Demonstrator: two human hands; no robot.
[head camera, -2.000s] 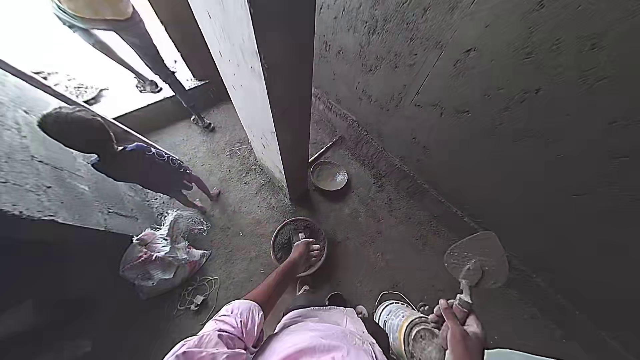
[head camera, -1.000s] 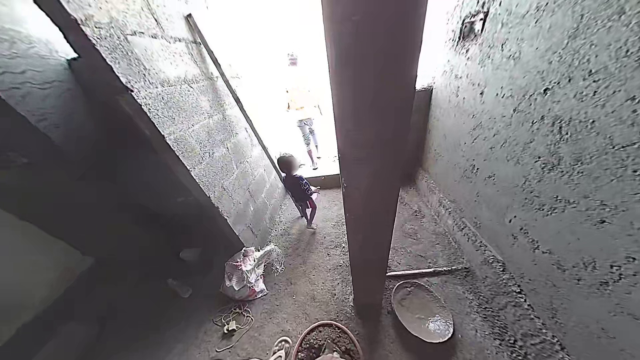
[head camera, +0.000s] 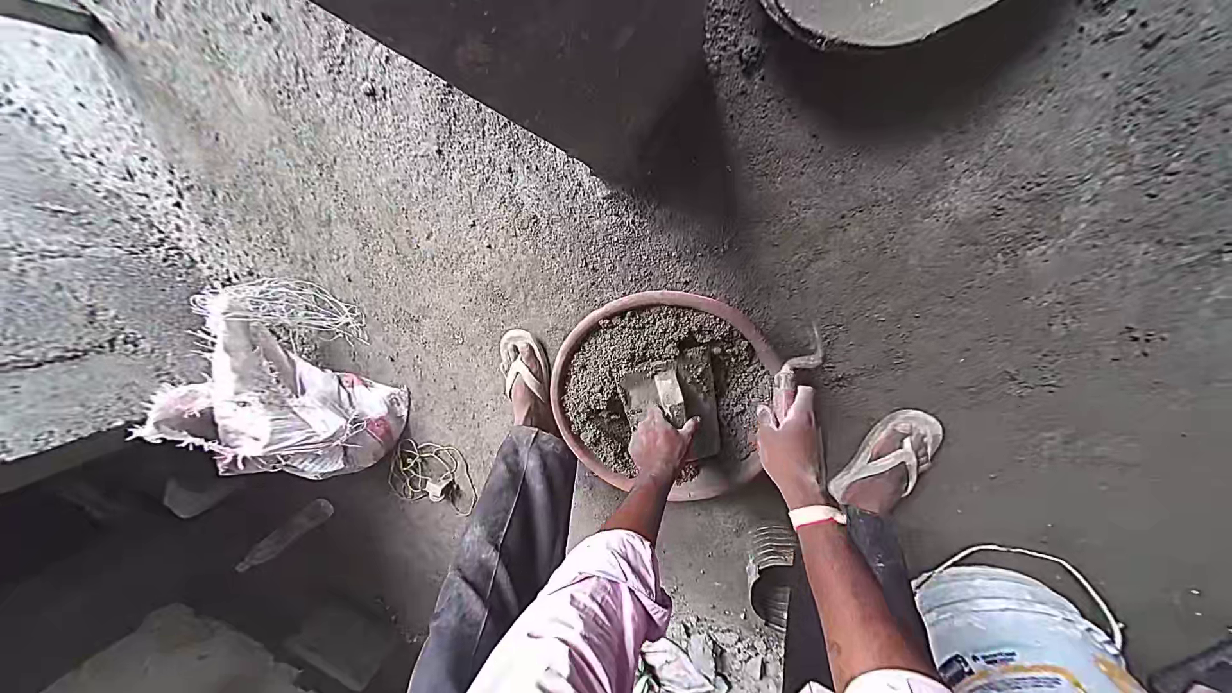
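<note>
A round reddish basin (head camera: 608, 314) on the floor between my feet holds grey, crumbly mortar (head camera: 616, 348). Inside it, my left hand (head camera: 662, 441) grips the handle of a plastering float (head camera: 669, 388), whose flat face lies on the mortar. At the basin's right rim, my right hand (head camera: 791, 435) is closed around the handle of a trowel (head camera: 785, 383); its blade is seen nearly edge-on and hard to make out.
A white plastic bucket (head camera: 1011, 616) with a wire handle stands at lower right. On the left lie a torn woven sack (head camera: 298, 414), tangled cord (head camera: 423, 472) and a plastic bottle (head camera: 286, 535). A dark pillar (head camera: 577, 77) and a shallow pan (head camera: 876, 24) are beyond the basin.
The view has swung down to the basin. My right hand with the trowel, beside the bucket two seconds ago, is now at the basin's right rim. The two people seen earlier are out of view.
</note>
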